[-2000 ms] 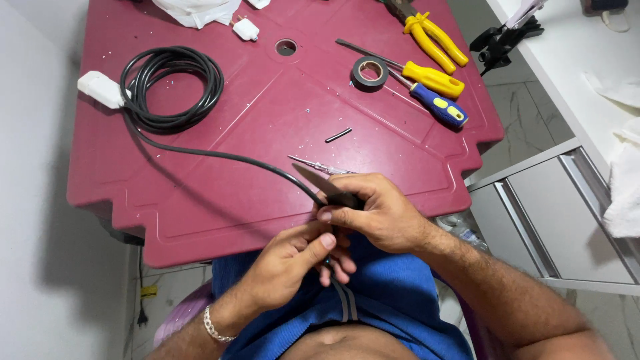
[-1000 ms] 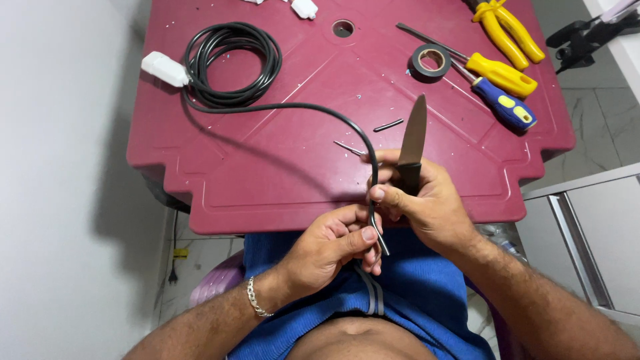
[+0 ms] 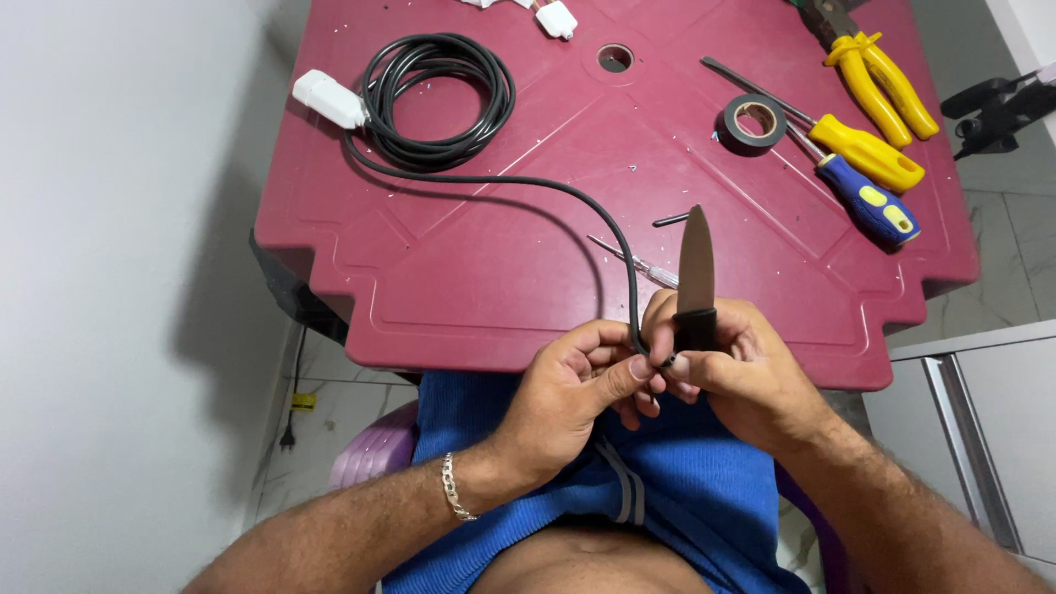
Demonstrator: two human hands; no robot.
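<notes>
A black electrical cable (image 3: 606, 216) runs from its coil (image 3: 495, 124) and a white socket connector (image 3: 330, 99) down to my hands. My left hand (image 3: 582, 384) pinches the cable near its end, just past the table's front edge. My right hand (image 3: 734, 355) holds a knife (image 3: 696, 260) by its black handle, blade pointing up and away, while its thumb and index finger touch the cable end. Beyond the hands lie a clear-handled tester screwdriver (image 3: 656, 272), partly hidden by the knife, and a short black cable piece (image 3: 670, 219).
On the red plastic table (image 3: 511, 289) lie black electrical tape (image 3: 751, 124), a yellow-handled screwdriver (image 3: 866, 153), a blue-and-yellow screwdriver (image 3: 870, 202), yellow-handled pliers (image 3: 883, 82) and a white plug (image 3: 556, 19). A drawer cabinet (image 3: 990, 421) stands at the right; a plugged cord (image 3: 287, 433) hangs at the left.
The cable end, which pointed down from my fingers a second ago, is now bent sideways between both hands. Two seconds ago the knife blade pointed to the upper left; now it points nearly straight away.
</notes>
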